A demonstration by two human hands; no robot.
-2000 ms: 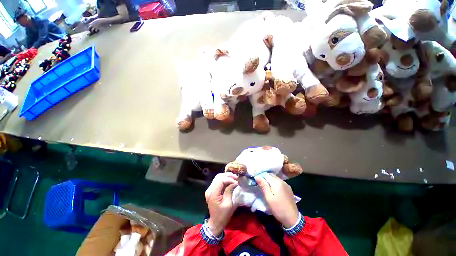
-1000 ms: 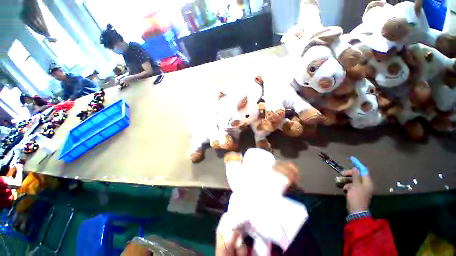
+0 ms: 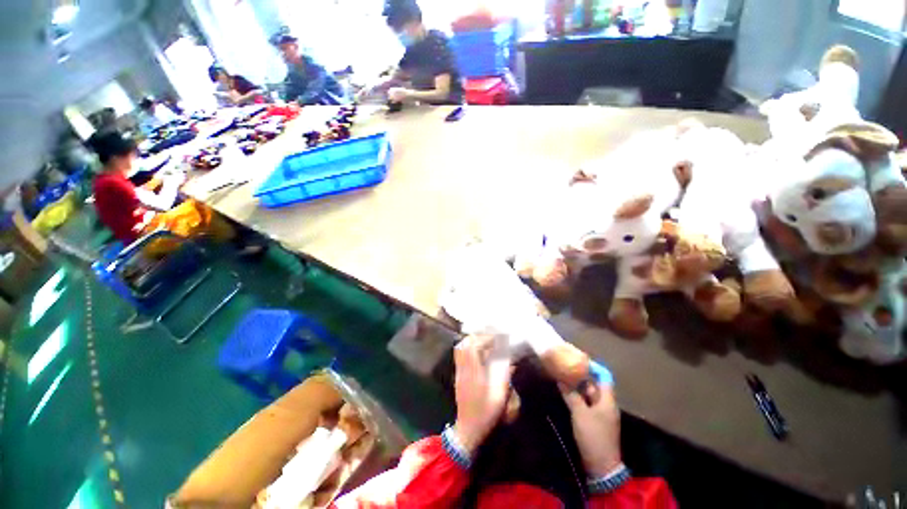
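Note:
A white plush toy with a brown paw lies against the near table edge, blurred and overexposed. My left hand grips its white part from the left. My right hand, with a light blue covering on a fingertip, is at the brown paw and pinches it. Whether a needle is held cannot be seen. Dark slim snips lie on the table to the right of my right hand.
White-and-brown plush toys are heaped on the right of the table. A blue tray stands farther back. An open cardboard box and blue stool are on the left floor. Several people sit along the table.
The view has swung left. My right hand has left the snips on the table and come back to the toy. The toy has turned, with its brown paw now at my right fingers.

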